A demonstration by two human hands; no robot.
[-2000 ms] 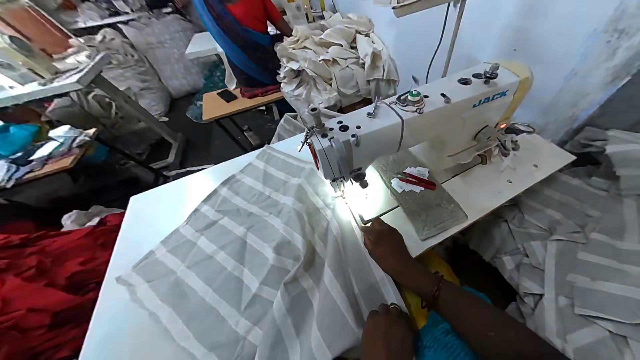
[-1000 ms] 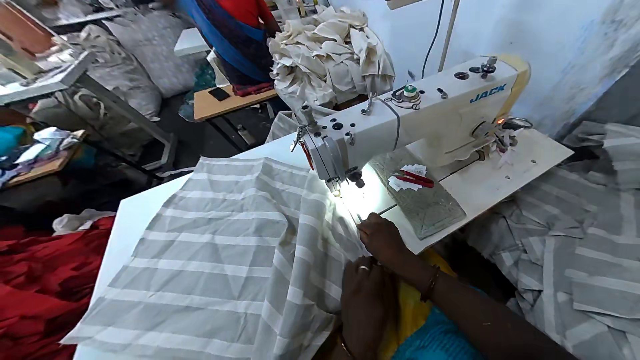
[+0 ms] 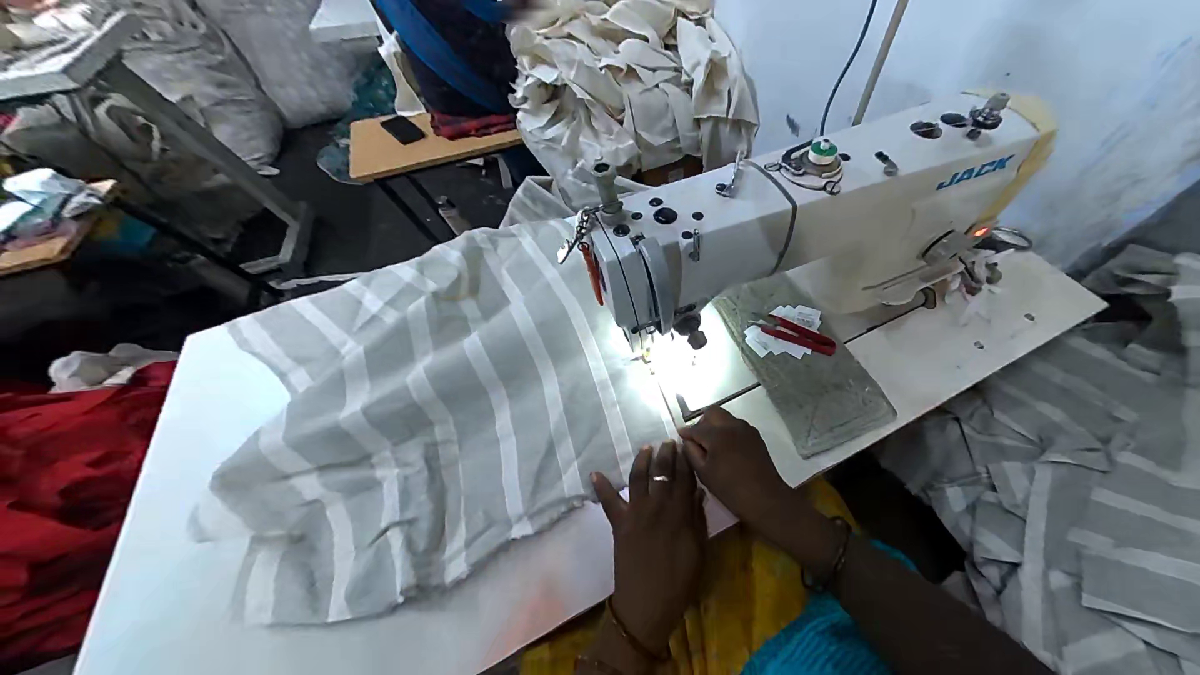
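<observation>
A grey fabric piece with white stripes (image 3: 469, 403) lies over the sewing table, its right edge running under the needle area of a white Jack sewing machine (image 3: 731, 234). The machine's lamp lights the needle plate brightly. My left hand (image 3: 656, 525), with a ring on one finger, rests its fingertips on the fabric's near right corner, fingers spread. Beside it, touching, my right hand (image 3: 736, 459) pinches the fabric's right edge between thumb and fingers, just in front of the needle plate.
Red-handled thread snips (image 3: 797, 336) and white labels lie on a grey pad (image 3: 825, 403) right of the needle. More striped fabric (image 3: 1059, 497) is heaped at the right, red cloth (image 3: 66, 469) at the left. Behind are a cream cloth pile (image 3: 637, 84) and a person by a wooden bench (image 3: 375, 155).
The striped fabric has moved away along the table, its near edge now showing on the tabletop. My left hand has moved from beside my right wrist to the fabric's near corner.
</observation>
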